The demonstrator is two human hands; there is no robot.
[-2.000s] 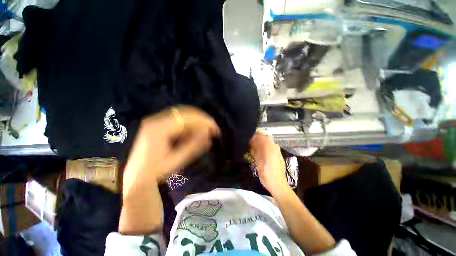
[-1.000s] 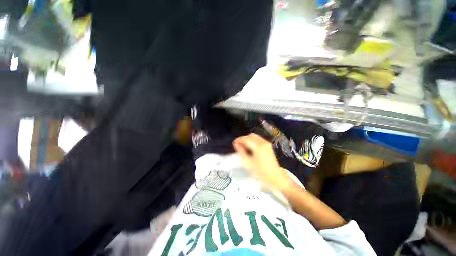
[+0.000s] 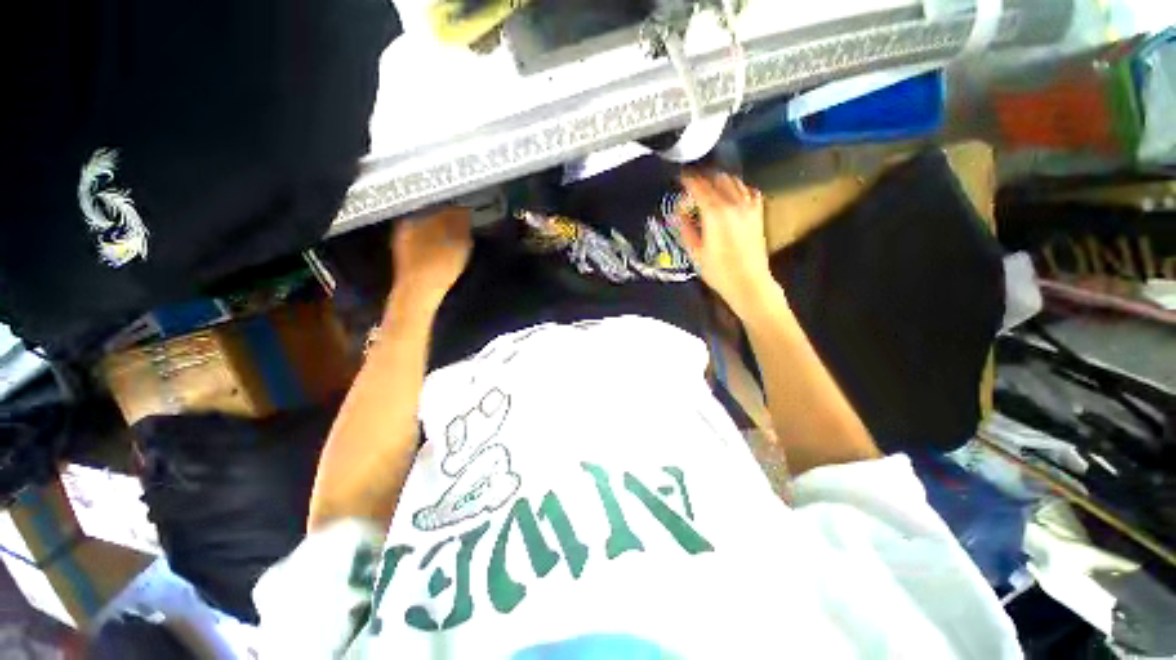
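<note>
A black T-shirt body with a white and yellow dragon-like print (image 3: 606, 252) lies across my lap, just below the table edge. My left hand (image 3: 432, 248) is curled on its upper left part, with the fingertips hidden. My right hand (image 3: 726, 230) grips it at the right end of the print, fingers partly over the print. Another black T-shirt body (image 3: 232, 110) with a small white logo (image 3: 114, 206) lies on the table at the upper left and hangs over the edge.
A measuring tape strip (image 3: 516, 148) runs along the table's front edge, with a whitish cord loop (image 3: 703, 90) over it. A blue tray (image 3: 871, 108) is beyond my right hand. A black cut-piece pile (image 3: 883, 303) is at right. A cardboard box (image 3: 194, 374) and black cloth (image 3: 239, 496) are at left.
The view has shifted down and right. The logo garment now lies at the left, away from my hands. My left hand is now at the printed cloth on my lap, which is more spread out.
</note>
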